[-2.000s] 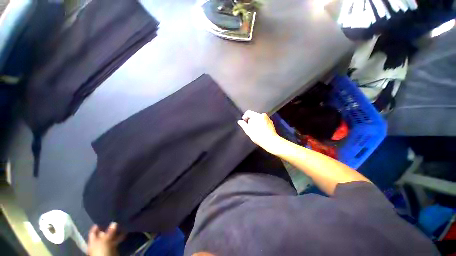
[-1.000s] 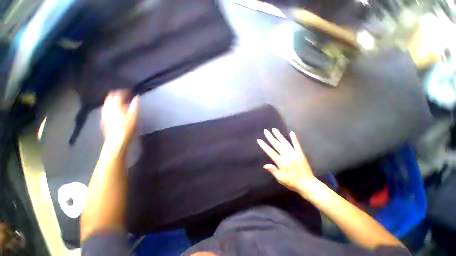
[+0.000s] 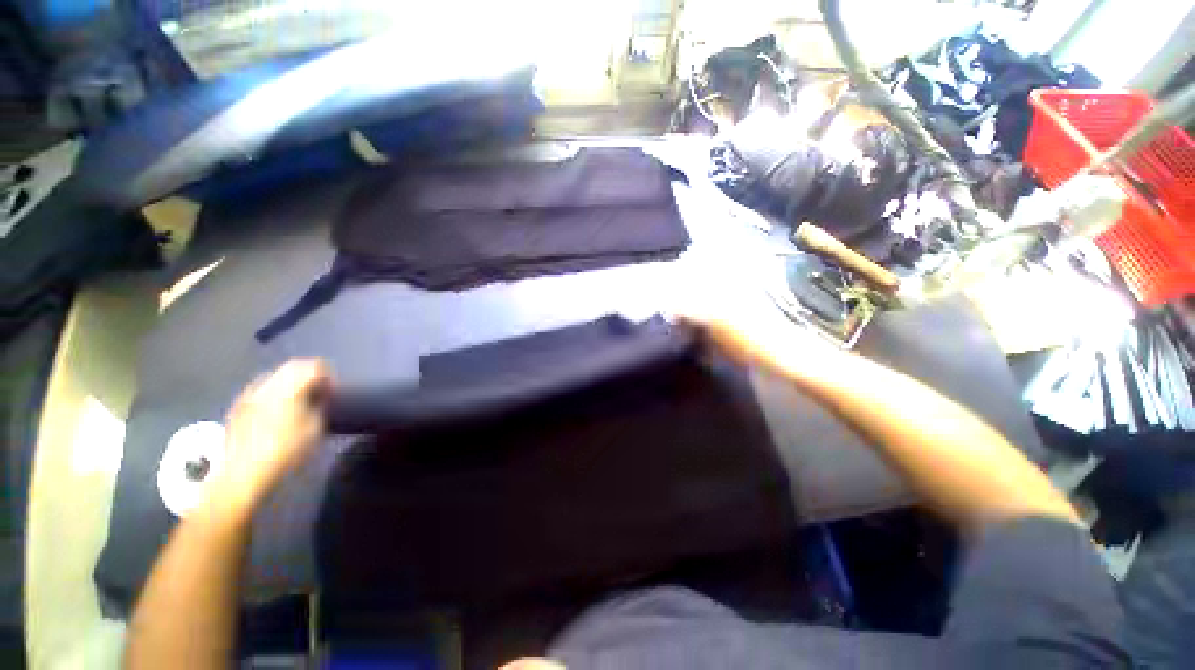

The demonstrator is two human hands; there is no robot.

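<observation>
A dark garment panel (image 3: pixel 564 484) lies in front of me, its near part towards my body. My left hand (image 3: pixel 279 419) grips its far left corner and my right hand (image 3: pixel 701 343) grips its far right corner; the far edge is lifted and blurred. A smaller dark folded part (image 3: pixel 524 361) shows just beyond that edge. A stack of dark panels (image 3: pixel 511 216) lies on the far side of the table, with a narrow strip sticking out left. The steam iron (image 3: pixel 828 299) with its wooden handle stands at the right, touched by neither hand.
A white tape roll (image 3: pixel 191 467) lies on the grey table (image 3: pixel 210 327) at left. Blue cloth (image 3: pixel 393 111) is heaped at the far left. A dark bundle (image 3: pixel 819 157), a red plastic basket (image 3: pixel 1101 144) and white cut strips (image 3: pixel 1114 380) are at the right.
My left hand has moved from the stack's near edge to the panel's left corner. My right hand, flat and spread before, now grips the right corner. The far edge has risen. The view has tilted up.
</observation>
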